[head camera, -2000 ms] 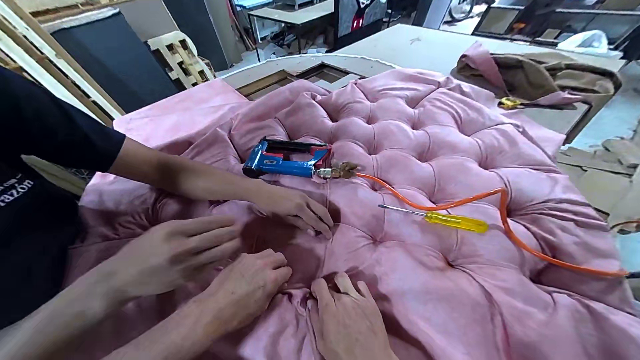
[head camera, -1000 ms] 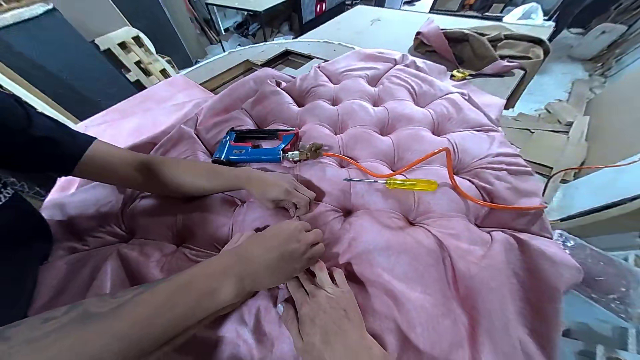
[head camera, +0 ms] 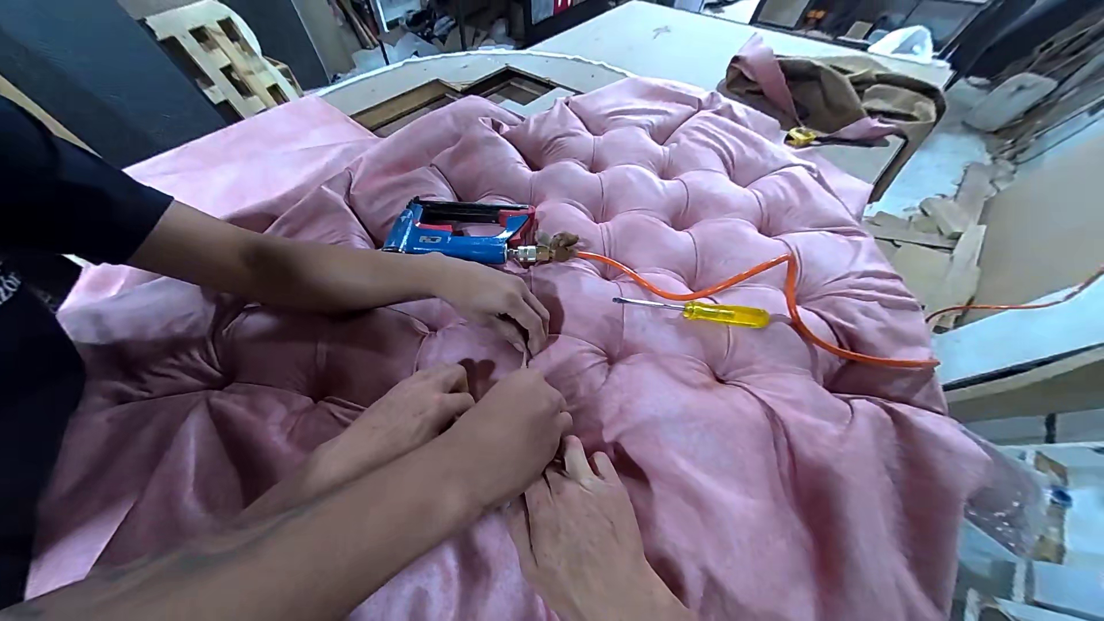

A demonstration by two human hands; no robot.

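My left hand [head camera: 401,418] lies low on the pink tufted fabric [head camera: 681,431], partly covered by a co-worker's tattooed forearm; its fingertips are bent and what they hold is hidden. To the right, my right hand [head camera: 586,522] rests its fingers on the cloth just below the co-worker's near hand [head camera: 522,423]; whether it pinches a fold is unclear. The co-worker's two hands meet at a tuft, the far one [head camera: 500,302] with fingertips pointing down. A blue pneumatic stapler [head camera: 457,246] lies beyond them, and a yellow-handled screwdriver [head camera: 724,315] to the right.
An orange air hose [head camera: 789,293] runs from the stapler across the tufts to the right. Brown and pink cloth [head camera: 845,95] lies on the white table [head camera: 638,34] at the back. A wooden frame [head camera: 224,56] stands at the back left, and boards [head camera: 957,216] lie at the right.
The co-worker's near hand has moved right, crossing over my left forearm to meet the co-worker's other hand at the tuft. The stapler and screwdriver stay on the fabric.
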